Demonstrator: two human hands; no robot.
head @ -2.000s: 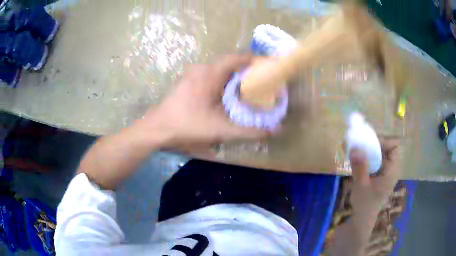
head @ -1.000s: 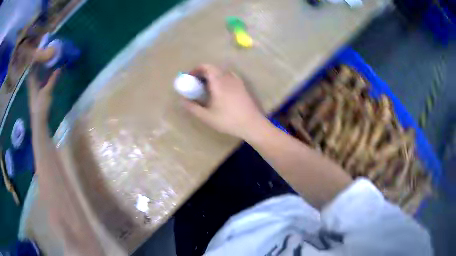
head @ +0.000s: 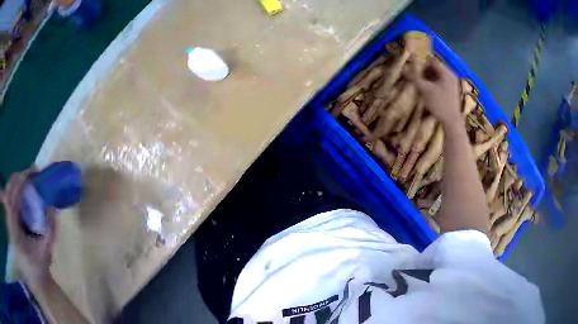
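My left hand (head: 32,221), at the far left of the head view, holds a pair of blue boots (head: 58,185) over the bench's left part; the hand is slightly blurred. My right hand (head: 437,85) reaches into the blue crate (head: 374,166) of tan wooden pieces (head: 412,136). Its fingers are at a piece with a pale flat end (head: 418,44); blur hides how firmly they grip it. The white glue bottle (head: 208,64) lies on the bench with its teal nozzle pointing left.
The bench (head: 253,95) curves beside the green conveyor belt (head: 82,54). A booted figure part (head: 82,11) is at the top left. A yellow item (head: 271,6) lies at the top edge. A white scrap (head: 154,219) is near the front edge. More blue boots (head: 19,304) are at the bottom left.
My right hand has let go of the glue bottle and moved into the crate. My left hand has come back from the belt and now holds blue boots. The view has shifted towards the crate.
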